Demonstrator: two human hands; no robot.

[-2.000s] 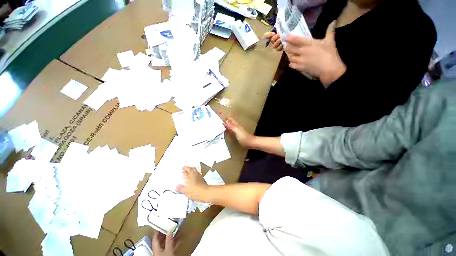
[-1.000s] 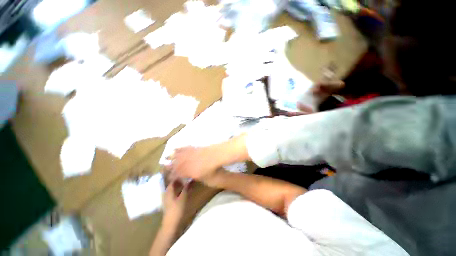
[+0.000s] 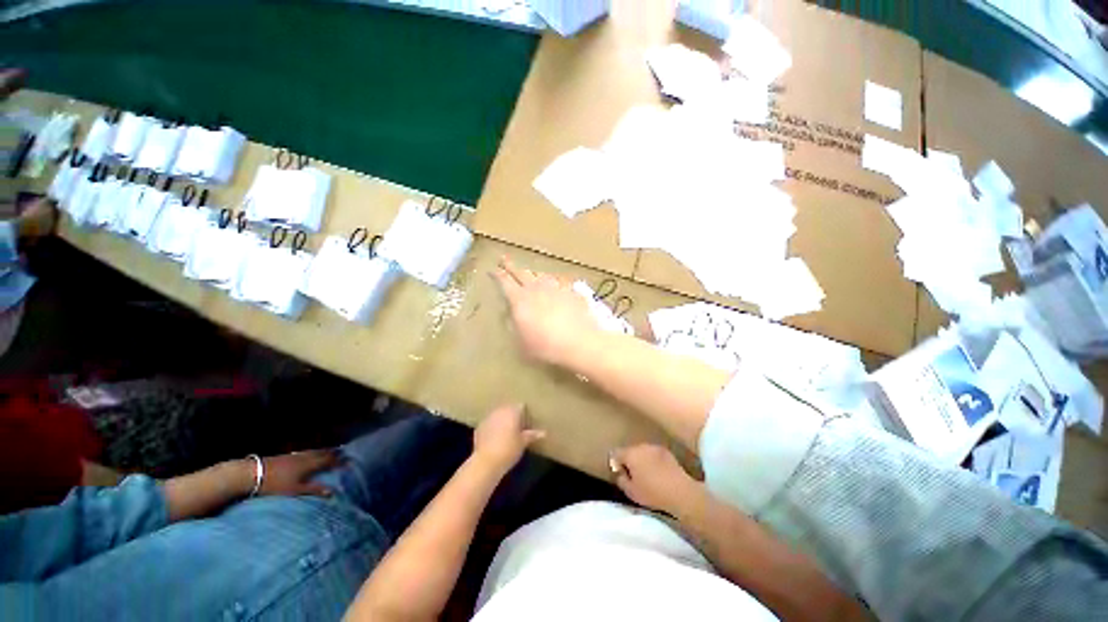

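Observation:
My left hand [image 3: 504, 435] is at the table's front edge, with nothing visible in it and its thumb apart. My right hand [image 3: 644, 476] is at the same edge to the right, its fingers curled; whether it holds anything is unclear. Beyond them, a neighbour's hand [image 3: 549, 318] reaches across the tabletop beside a white card bundle [image 3: 605, 311] with black loops, partly hidden by that arm. An outline-printed white sheet [image 3: 695, 331] lies to its right. Another looped bundle [image 3: 428, 243] lies to the left.
Rows of looped white bundles [image 3: 207, 247] run left. Pale scraps [image 3: 447, 306] lie beside them. Loose slips [image 3: 693, 194] cover the brown cardboard [image 3: 851, 61]. Cartons with blue print [image 3: 942, 401] are at right. A grey-green sleeve [image 3: 851, 474] crosses from the right; another person sits at left.
The view has swung left, bringing the rows of looped bundles into sight. My hands, earlier close together at the papers, are now apart at the table edge. The neighbour's arm reaches further left along the table.

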